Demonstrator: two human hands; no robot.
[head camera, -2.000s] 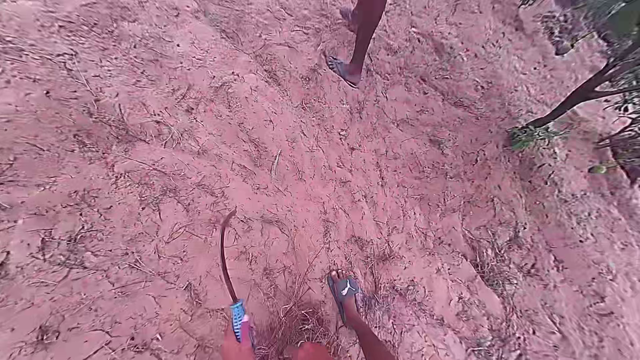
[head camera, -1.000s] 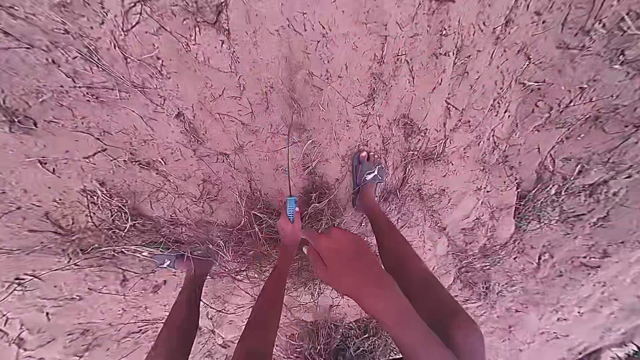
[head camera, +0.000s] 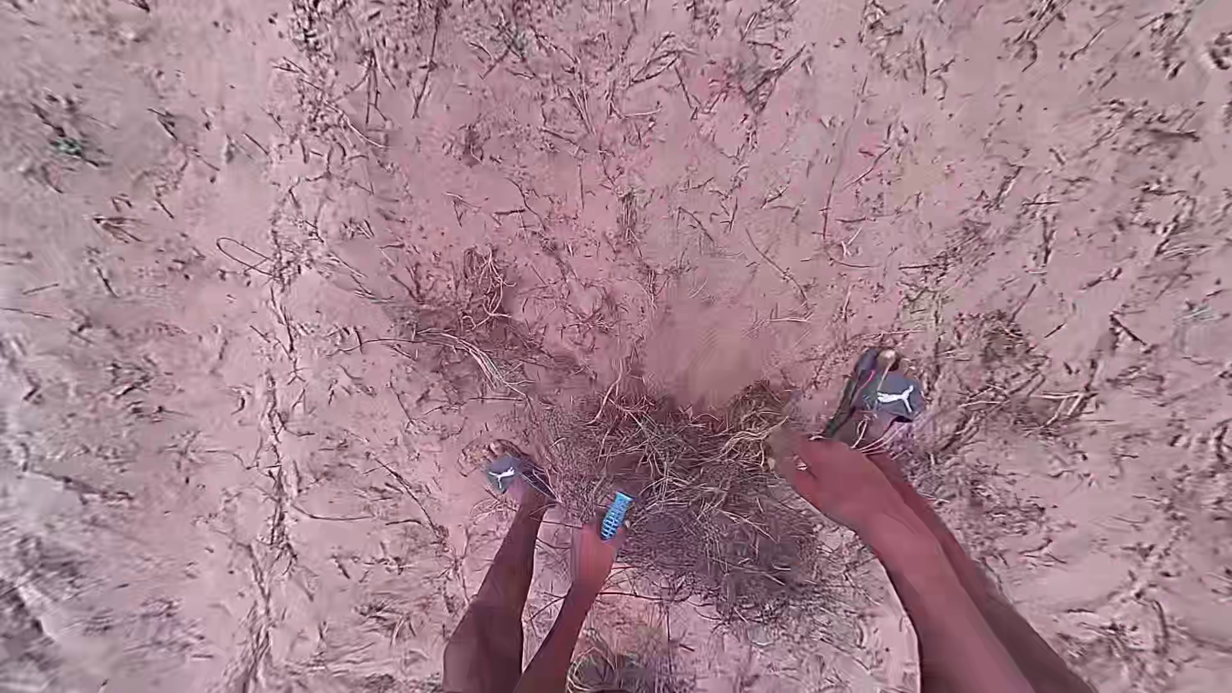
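Observation:
My left hand (head camera: 599, 553) is closed around the blue handle of a sickle (head camera: 616, 515); its blade is hard to make out against the dry plants. On the ground between my feet lies a tangled heap of dry grass and stems (head camera: 683, 481). My right hand (head camera: 818, 472) is at the right edge of this heap, its fingertips against some pale stems (head camera: 756, 433). Whether the fingers grip the stems is not clear. A blur of dust hangs just beyond the heap.
My left foot in a dark slide sandal (head camera: 507, 474) stands left of the heap, my right foot in a matching sandal (head camera: 890, 397) right of it. Dry twigs and stems (head camera: 481, 356) lie scattered over reddish sandy soil.
My right hand has moved right, away from my left hand, to the heap's right edge. The other person's legs and the small tree seen two seconds ago are out of view, as the view has shifted.

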